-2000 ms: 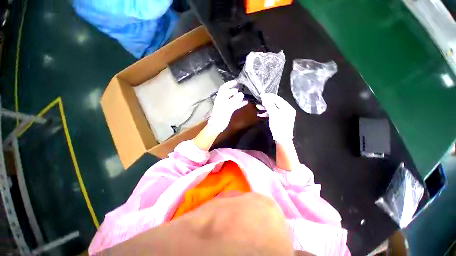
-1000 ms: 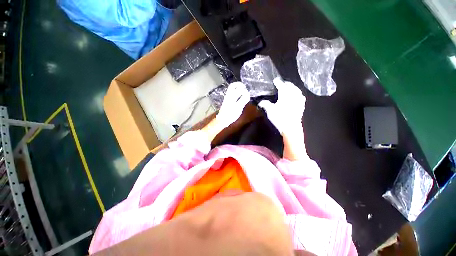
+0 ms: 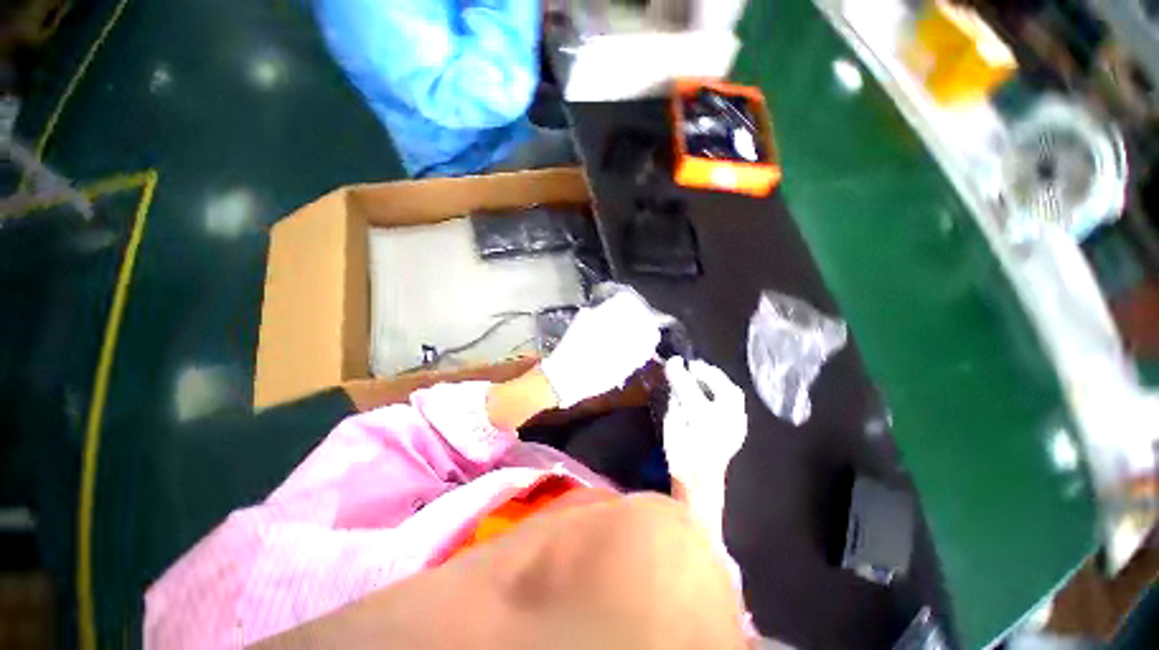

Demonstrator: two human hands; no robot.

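Observation:
My left hand [image 3: 603,340] and my right hand [image 3: 703,425], in white gloves, are close together over the carton's right edge. Between their fingertips is a small dark item [image 3: 677,340], blurred and mostly hidden; a bit of clear plastic [image 3: 625,295] shows above my left fingers. The open brown carton [image 3: 303,302] holds a pale sheet [image 3: 420,286], a bagged dark device unit [image 3: 522,232] at its back right and a thin cable [image 3: 489,333]. An empty clear bag [image 3: 791,356] lies on the black surface to the right.
A device unit [image 3: 877,527] lies at the lower right, a bagged item [image 3: 921,631] at the bottom edge. Dark units [image 3: 661,238] and an orange bin [image 3: 726,175] stand ahead. A person in blue [image 3: 445,83] is beyond the carton. A green surface [image 3: 890,292] borders the right.
The view has swung, bringing the orange bin into sight. My left hand has moved over the plastic bag, which is now mostly covered, and a dark item shows between my fingers.

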